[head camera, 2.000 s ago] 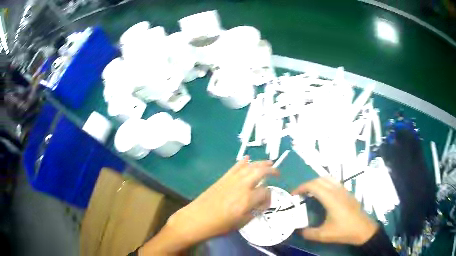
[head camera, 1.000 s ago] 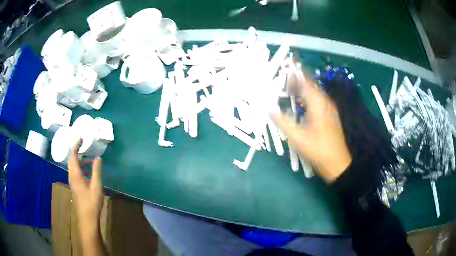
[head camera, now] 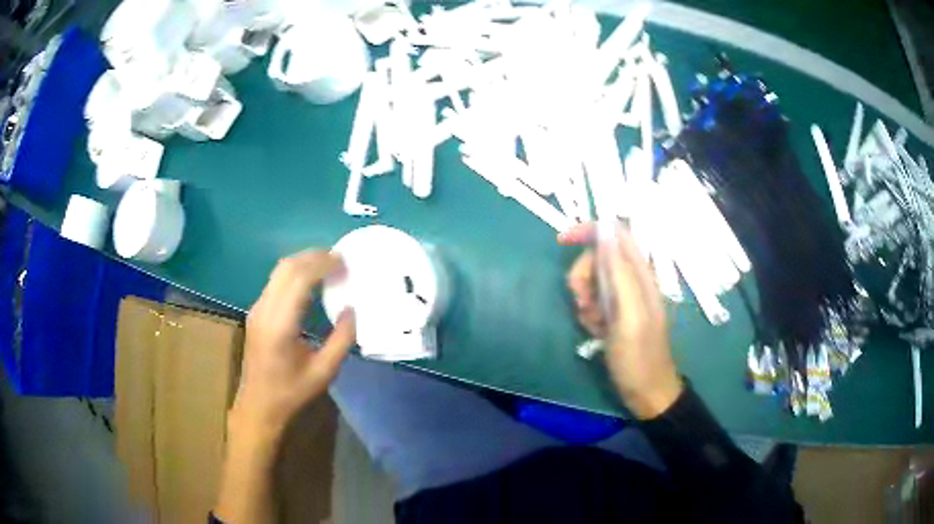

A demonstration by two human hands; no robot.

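Note:
A round white housing (head camera: 384, 281) sits at the bench's near edge, its slotted flat face up and its square projection toward me. My left hand (head camera: 292, 338) holds its left side between thumb and fingers. My right hand (head camera: 625, 317) is to the right of the housing, closed around a slim white stick arm (head camera: 606, 256) that stands nearly upright in the view and is blurred. A small white end shows below the fingers. The big pile of white stick arms (head camera: 512, 87) lies just beyond my right hand.
More white housings (head camera: 149, 220) lie at the back left, with a small white cylinder (head camera: 84, 221) near the left edge. Black leads with blue ends (head camera: 773, 215) and a tangled heap of wired sticks (head camera: 891, 235) lie right. A blue bin (head camera: 51, 123) and a carton (head camera: 174, 399) are beside the bench.
My left hand has brought a housing from the left group to the near edge in front of me. My right hand has come back from the pile with a stick arm.

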